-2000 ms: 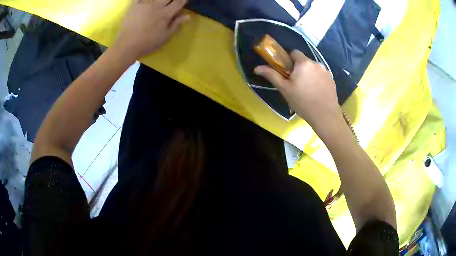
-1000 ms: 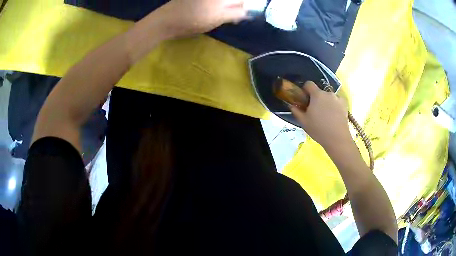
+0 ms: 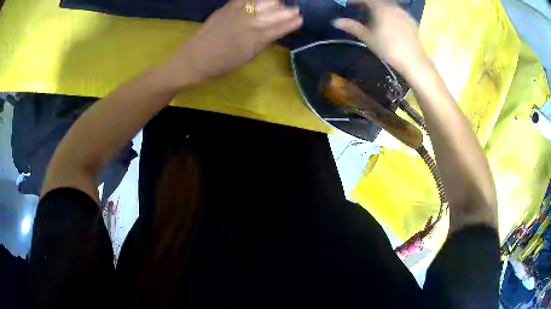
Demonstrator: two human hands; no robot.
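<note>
The dark navy garment (image 3: 320, 24) lies along the top of the view, partly cut off by the edge. The steam iron (image 3: 338, 111), a dark pointed plate with a pale rim and orange-brown handle, sits near the table's front edge below it, with nobody holding it. My left hand (image 3: 241, 30), with a ring, lies palm down at the garment's near edge, fingers slightly apart. My right hand (image 3: 393, 33) is blurred, over the garment above the iron, thumb apart from the fingers. Both hands' upper parts are cut off or unclear.
The yellow cover (image 3: 121, 54) lies under the garment and down the right side. The ribbed hose (image 3: 432, 163) runs from the iron down to a pink wrapping (image 3: 412, 246). Dark cloth (image 3: 54, 139) hangs at left below the table. Colourful clutter (image 3: 531, 241) lies at lower right.
My right hand has let go of the iron's handle and moved up to the garment. My left hand has moved right along the garment since the first frame. The white patches are mostly out of view.
</note>
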